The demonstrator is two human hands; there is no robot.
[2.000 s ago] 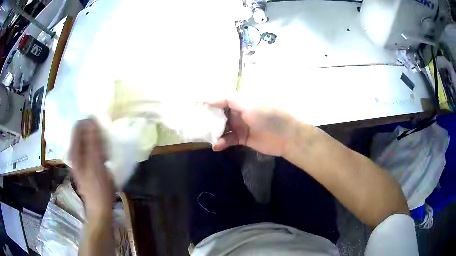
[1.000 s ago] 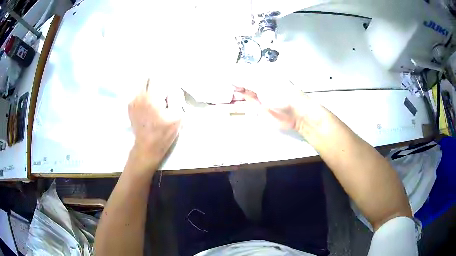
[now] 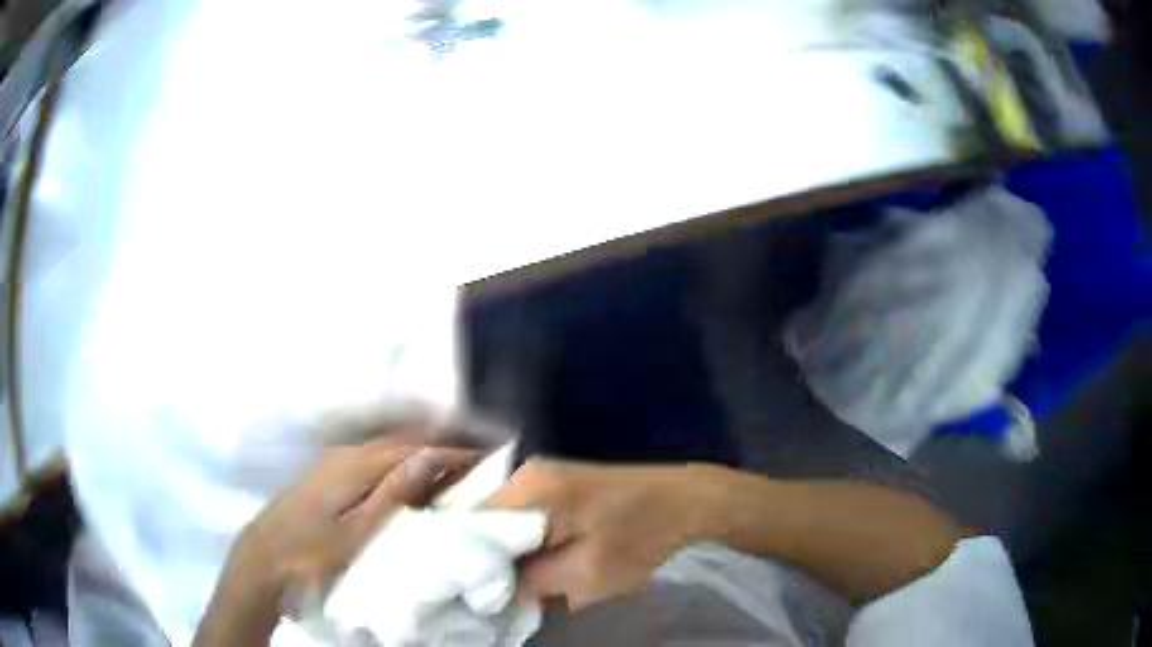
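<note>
White cloth (image 3: 240,329) hangs from the table over its front edge on the left, down toward my lap, overexposed. A bunched part of white cloth (image 3: 436,569) is gathered between my hands. My left hand (image 3: 341,512) is closed on the cloth at its left side, its fingers partly hidden by the folds. My right hand (image 3: 594,531) is beside it and grips the right side of the bunch. The hands are close together over my lap. The image is blurred.
The white table (image 3: 606,126) has a brown front edge. Blurred metal machine parts (image 3: 455,28) show at the top. A rumpled whitish cloth (image 3: 929,316) lies at the right against a blue surface (image 3: 1099,266). A yellow item (image 3: 998,95) is at the upper right.
Both hands have moved from the table down to my lap, closer together, with bunched cloth between them. White cloth now hangs over the front edge. The view has shifted right and downward.
</note>
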